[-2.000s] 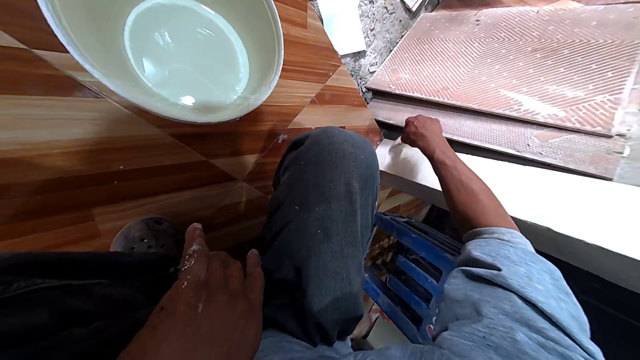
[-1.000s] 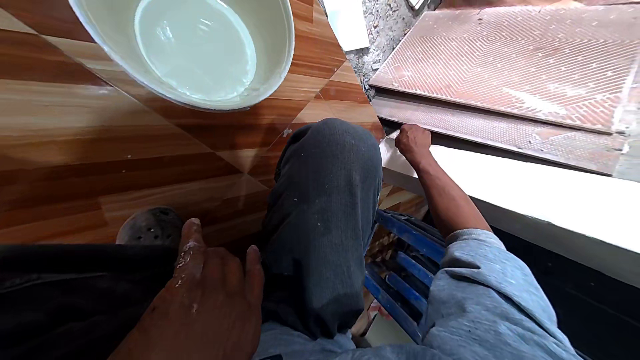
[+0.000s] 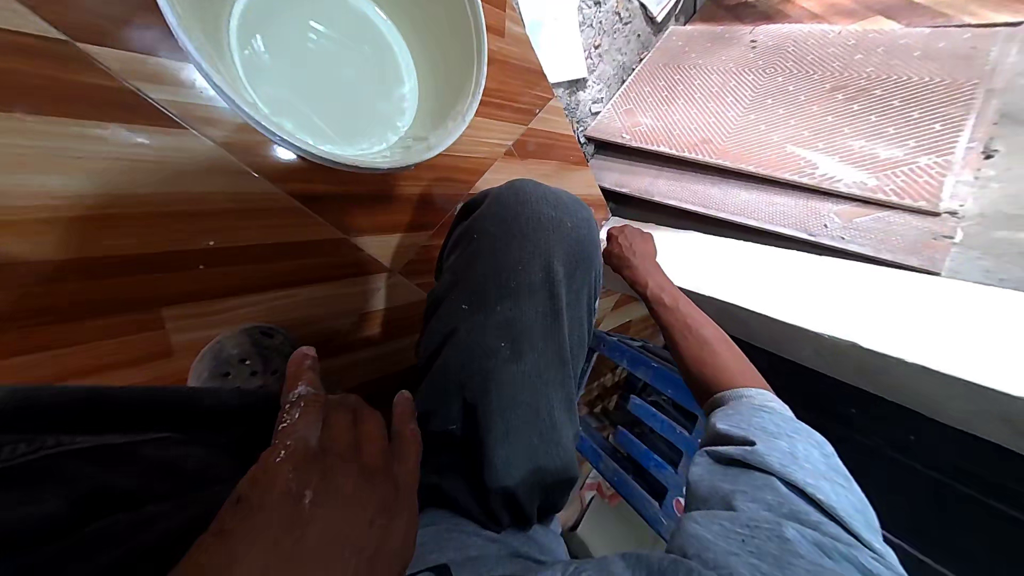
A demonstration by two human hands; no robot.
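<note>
My left hand (image 3: 328, 472) hovers over or rests on my dark trouser leg at the lower left, fingers apart, nothing in it, with white residue along the index finger. Curled at the near end of a white ledge (image 3: 832, 296) is my right hand (image 3: 630, 252); whether it grips something is hidden by the fingers. A round basin (image 3: 468, 96) of pale, cloudy liquid stands on the wood-look tile floor (image 3: 280, 264) at the upper left.
Tiles with ridged backs (image 3: 800, 104) lie stacked beyond the ledge, beside rough rubble (image 3: 612, 48) and a white sheet (image 3: 554, 36). A blue slatted plastic stool (image 3: 640, 432) is below my right arm. A perforated shoe (image 3: 244, 358) is at left.
My right hand has shifted slightly left to the very end of the white ledge. My left hand has stayed in about the same place.
</note>
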